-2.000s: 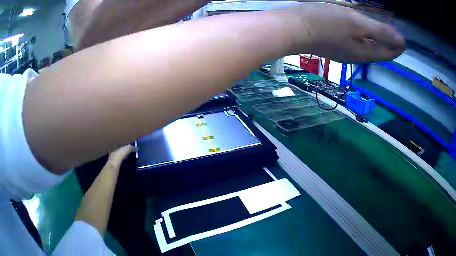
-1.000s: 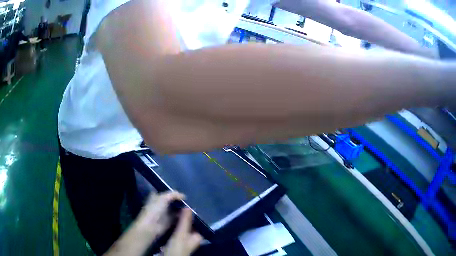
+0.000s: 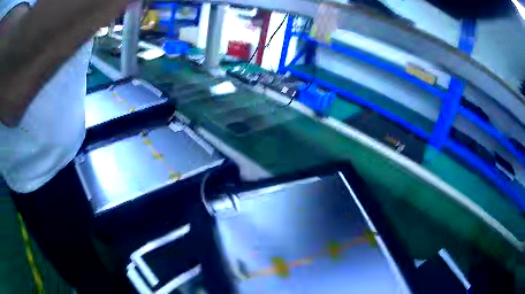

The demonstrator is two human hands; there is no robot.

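Neither of my hands shows. The nearest display module [image 3: 305, 224] lies tilted across the lower middle and right, in a black tray, cut off by the bottom edge. Its face is silver and mirror-like. An orange lead crosses it under yellow tape squares [image 3: 280, 266]. A pale, blurred piece [image 3: 224, 204] sits at its upper left corner; I cannot tell its exact form. A second silver module [image 3: 129, 169] with an orange lead lies in a black tray to the left. A white adhesive frame [image 3: 144, 267] lies between the two, partly hidden.
A third module [image 3: 106, 106] lies farther back. Another person's arm [image 3: 46, 46] and white shirt [image 3: 46, 126] fill the upper left. A pale rail [image 3: 247, 166] and green conveyor [image 3: 288, 143] run behind the trays. Blue racks [image 3: 446, 115] and a blue bin [image 3: 315, 99] stand beyond.
The view has swung right, bringing the near module into view. The hands seen at the bottom a second ago are out of the picture. The other person's arm now shows only at upper left.
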